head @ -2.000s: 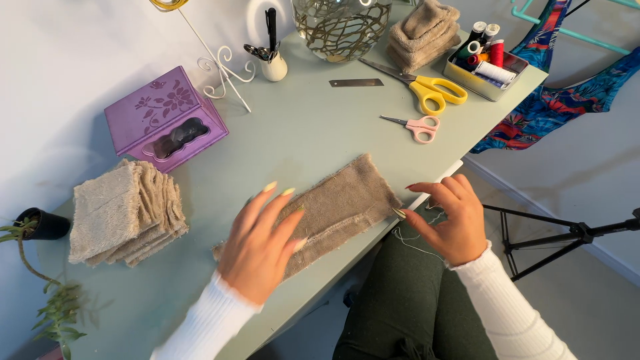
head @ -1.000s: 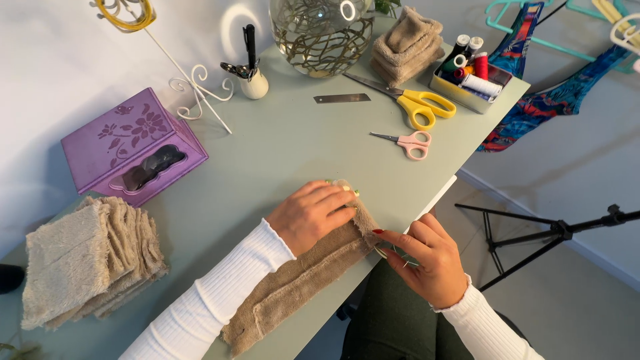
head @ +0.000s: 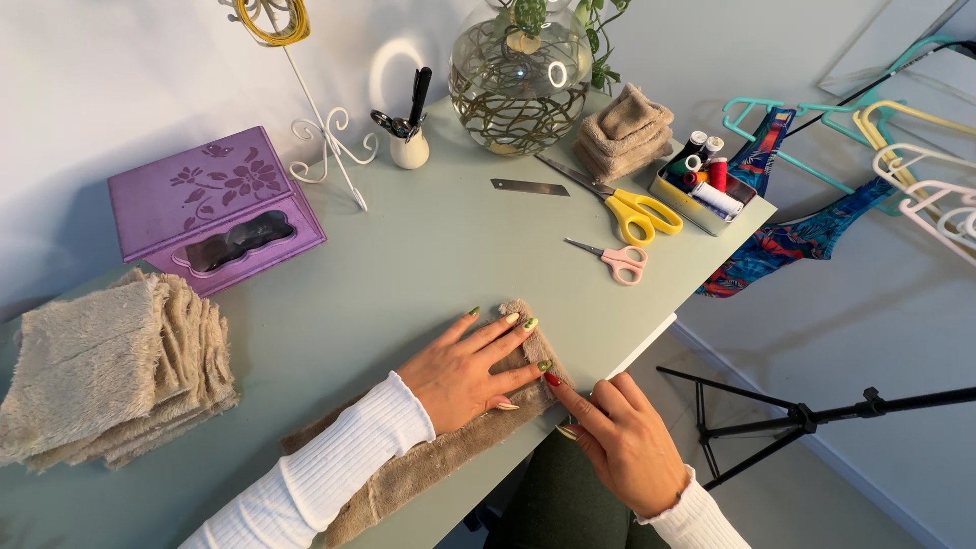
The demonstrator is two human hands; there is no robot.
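A long strip of beige plush fabric (head: 427, 465) lies along the front edge of the table, its long near edge and its right end folded over. My left hand (head: 465, 374) lies flat on the strip near that end, fingers spread, pressing the folded end. At the corner by the table's edge, my right hand (head: 625, 435) touches the fold with its index fingertip; its thumb is below, beside the fabric's edge. Whether the right fingers pinch the fabric is partly hidden. Part of the strip passes under my left forearm.
Stacked beige fabric pieces (head: 91, 366) and a purple box (head: 221, 198) are at left. Pink scissors (head: 621, 263), yellow scissors (head: 640, 217), a bare blade (head: 530, 187), a thread tin (head: 701, 202), folded fabric (head: 625, 133) and a glass vase (head: 518, 84) stand farther back.
Two seconds ago both hands were raised at the strip with its right end lying flat. That end is now folded over, with my left hand down on it and my right fingertip at its corner.
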